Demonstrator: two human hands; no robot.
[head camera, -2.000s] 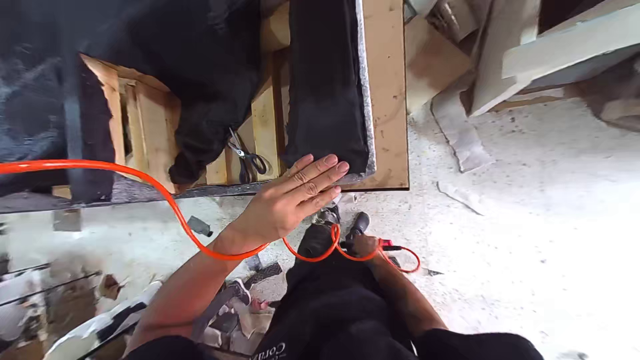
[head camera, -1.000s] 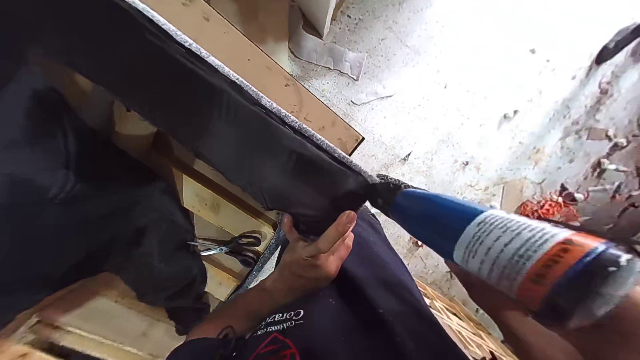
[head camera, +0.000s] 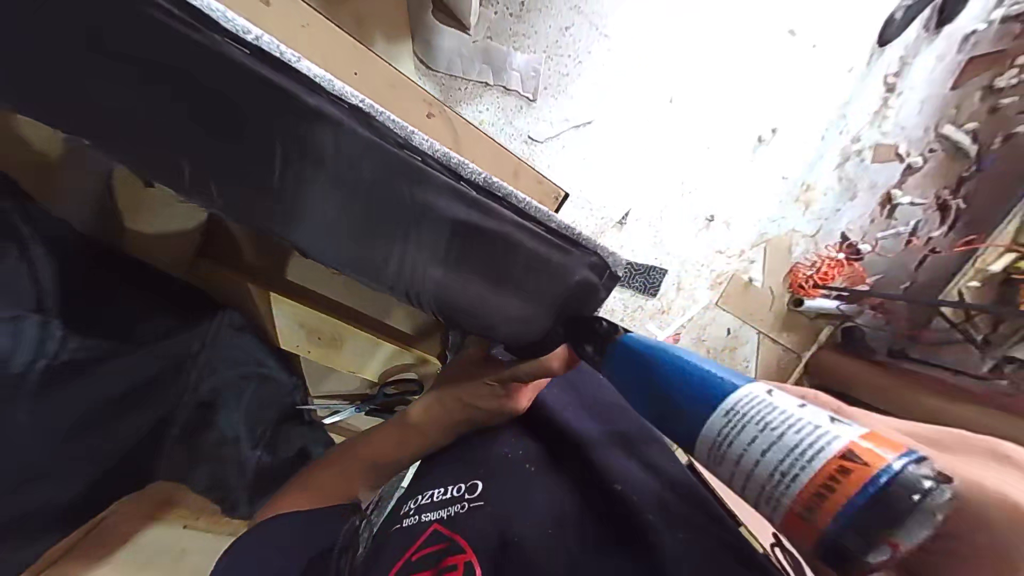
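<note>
My left hand (head camera: 500, 384) presses the black fabric (head camera: 368, 216) at the near corner of a padded wooden frame, its fingertips tucked close to the fabric's edge. A blue pneumatic stapler (head camera: 680, 392) is in my right hand (head camera: 960, 464), which is partly hidden behind the tool. The stapler's black nose meets the corner right by my left fingertips. A row of staples runs along the fabric's outer edge beside a grey-white fibrous strip (head camera: 480, 178). Scissors (head camera: 376, 402) with dark handles lie with blades apart on the frame's wood, left of my left forearm.
Bare wooden slats (head camera: 344, 340) of the frame show beneath loose black fabric (head camera: 160, 368) on the left. A tan board (head camera: 448, 120) edges the far side. On the floor are a patterned scrap (head camera: 642, 279), cardboard (head camera: 764, 312), a tangled orange cord (head camera: 828, 272) and scattered debris.
My right hand has brought up the stapler from low beside my body to the fabric corner. My left hand has gone from lying flat on the fabric to holding its edge. The view has turned.
</note>
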